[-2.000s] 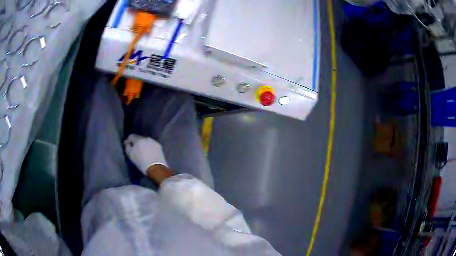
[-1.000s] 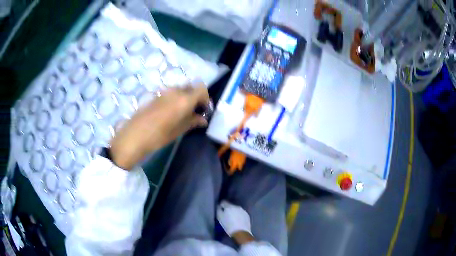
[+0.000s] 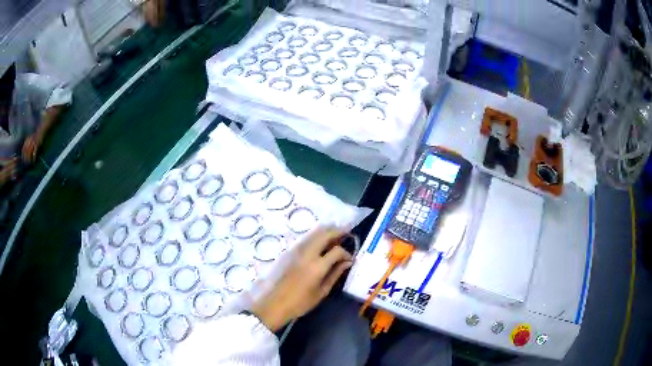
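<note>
My bare left hand (image 3: pixel 307 275) is at the right edge of the near foam-lined tray (image 3: pixel 236 154), beside the machine's front left corner. Its fingertips hold a silver ring frame (image 3: pixel 349 245), partly hidden by the fingers. Rows of similar rings lie on the tray's white sheet. On the machine, the right orange-brown fixture (image 3: pixel 546 164) has a ring shape at its dark centre. My right hand is not in view.
A second fixture (image 3: pixel 500 132), the teach pendant (image 3: pixel 427 196) and a white flat plate (image 3: pixel 504 241) are on the machine bed. Stacked trays (image 3: pixel 322 132) stand behind. The emergency stop (image 3: pixel 521 334) is at the front panel. Another person's arm (image 3: pixel 44 129) shows at far left.
The view has swung up, showing the stacked trays and whole fixtures. My left hand, absent two seconds ago, stays near the tray's right edge. My gloved right hand has left the picture.
</note>
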